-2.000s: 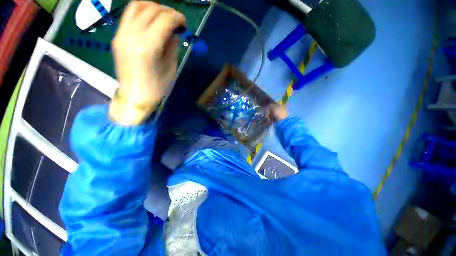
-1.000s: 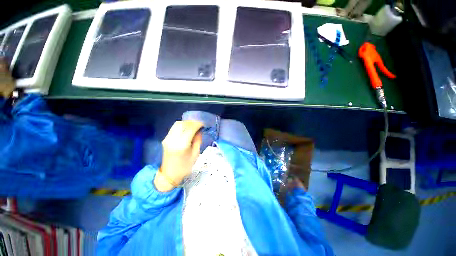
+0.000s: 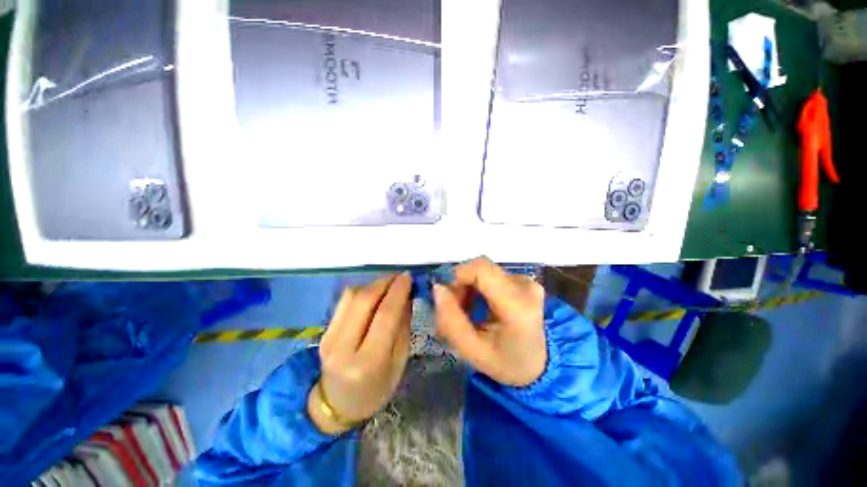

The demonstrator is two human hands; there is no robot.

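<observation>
My left hand, with a gold band at the wrist, pinches a small dark-blue piece, seemingly a lens strip, just below the bench edge. My right hand is beside it, thumb and fingertips curled close to the strip's other side; whether they grip it is hidden. Above them, the white foam tray holds three grey tablet back housings, left, middle and right. Each has a dark camera square at its lower right corner and shiny clear film across its upper part.
Right of the tray on the green mat lie blue lens strips, a white pad with a dark tool, and an orange air blow gun. A stool stands below right. Another person's blue sleeve is at left.
My right hand has left the brown box at lower right and come up beside my left hand. The view has moved closer to the tray.
</observation>
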